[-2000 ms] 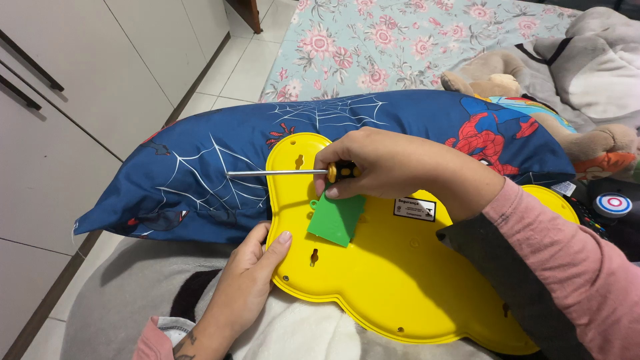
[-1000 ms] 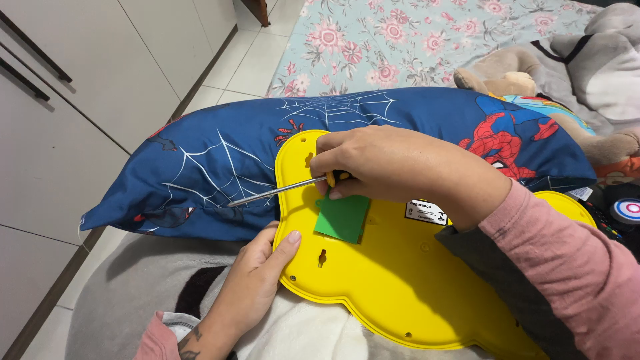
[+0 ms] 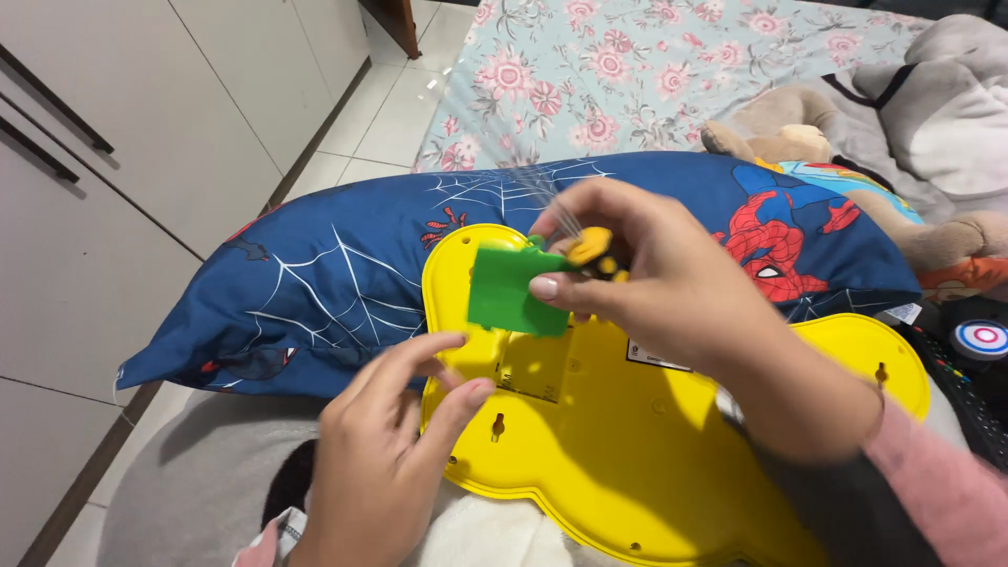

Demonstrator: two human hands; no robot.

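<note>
Between the thumb and fingers of my right hand (image 3: pixel 654 268) is a green plastic battery cover (image 3: pixel 516 291), lifted off the yellow plastic toy's back (image 3: pixel 614 457). The same hand also holds a screwdriver (image 3: pixel 591 246) with a yellow and black handle; its shaft is blurred and points up and left. Below the cover, a yellow battery compartment (image 3: pixel 535 370) shows, partly hidden by the cover. My left hand (image 3: pixel 394 441) is at the toy's left edge, thumb and fingers apart, with nothing in it. A label with writing (image 3: pixel 657 356) is partly behind my right wrist.
A blue pillow with spider webs (image 3: pixel 339 291) lies behind the toy. Grey and white plush fabric (image 3: pixel 213 465) is underneath. Plush toys (image 3: pixel 937 118) sit at the right, beside a floral sheet (image 3: pixel 598 79). Pale cabinets (image 3: pixel 157 157) stand at the left.
My right hand has lifted the green cover off the toy's back, exposing the compartment. The screwdriver shaft has swung from pointing left to pointing upward. My left hand has let go of the toy's edge.
</note>
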